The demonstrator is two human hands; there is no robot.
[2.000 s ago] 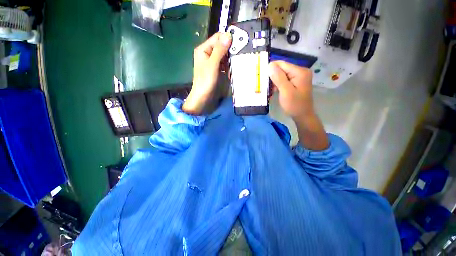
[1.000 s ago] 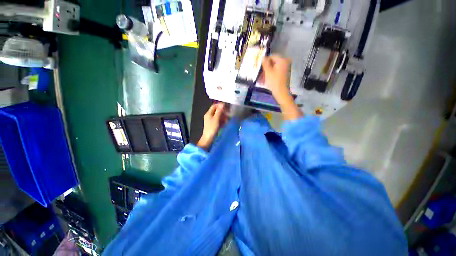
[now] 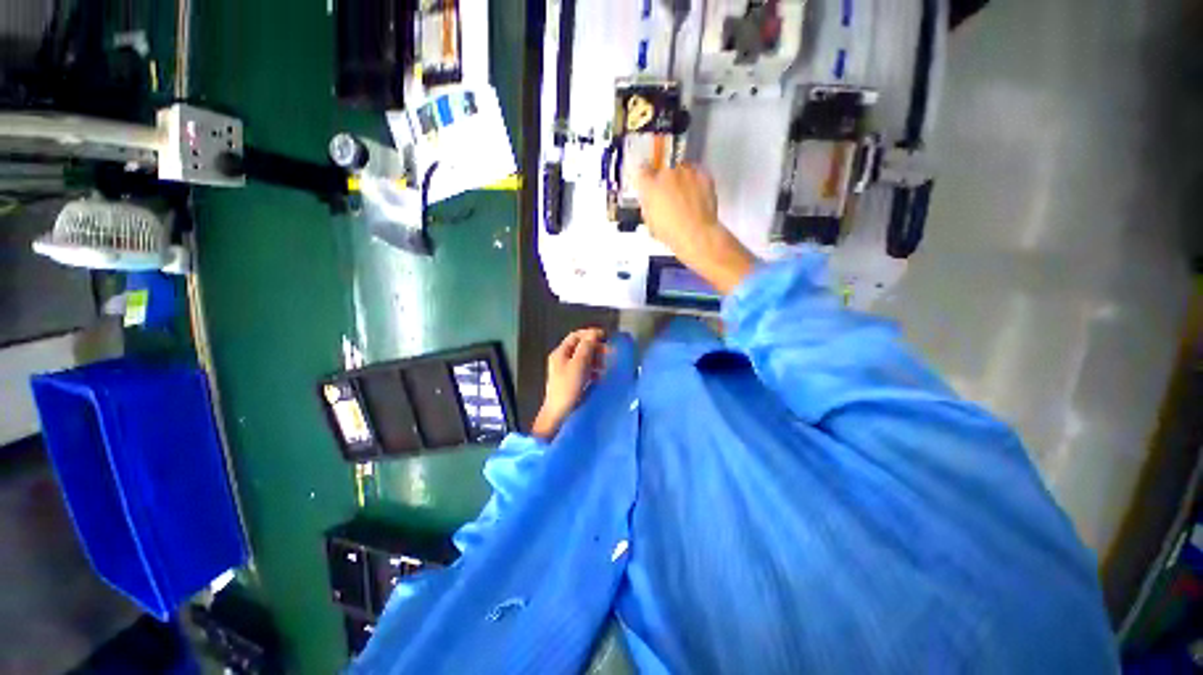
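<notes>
An open-back phone assembly (image 3: 639, 156) lies in the left fixture nest of the white machine, with its camera plate at the far end and an orange strip along its battery area. My right hand (image 3: 683, 211) is over its near part, fingertips at the battery area; whether they grip it is hidden. My left hand (image 3: 573, 375) is beside the machine's near left corner, fingers slightly curled and apart, with nothing visible in it. A second phone assembly (image 3: 827, 174) sits in the right nest.
The white machine (image 3: 739, 224) has a small blue screen (image 3: 685, 282) at its near edge. Left on the green bench are a black phone tray (image 3: 420, 404), another black tray (image 3: 354, 570), work sheets (image 3: 464, 139), a clear bag (image 3: 391, 211) and a blue tote (image 3: 148, 475).
The phone held in both hands two seconds ago is now in the left nest. My right hand has moved forward over it. My left hand has let go and lowered toward the machine's near left corner.
</notes>
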